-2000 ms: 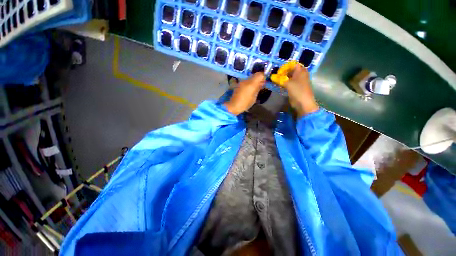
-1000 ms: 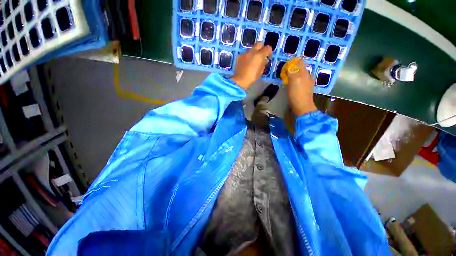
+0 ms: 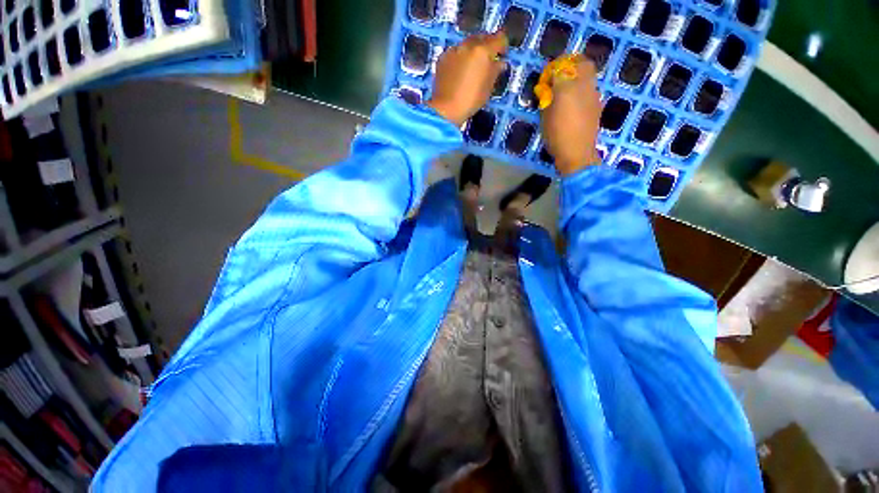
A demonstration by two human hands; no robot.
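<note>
A light blue pocket tray [image 3: 665,166] lies on the green bench, cut off by the top edge. Most visible pockets hold a dark glossy rounded piece [image 3: 664,183]. My right hand [image 3: 573,111] is over the middle of the tray and pinches a yellow-orange wiping pad [image 3: 557,81]. My left hand [image 3: 467,79] is over the tray's left part, its fingers bent close together near a pocket. Whether it holds a piece is too blurred to tell.
A tray stack with a white tray [image 3: 207,34] on top stands at the upper left. A small bottle [image 3: 808,195] and a brownish block [image 3: 771,183] are on the bench at right. A pale disc [image 3: 865,260] is at the right edge. Shelving [image 3: 67,260] is at left.
The view has shifted, so the tray shows further right. Both hands have moved up over the tray, away from its near edge. The yellow-orange pad stays in my right hand.
</note>
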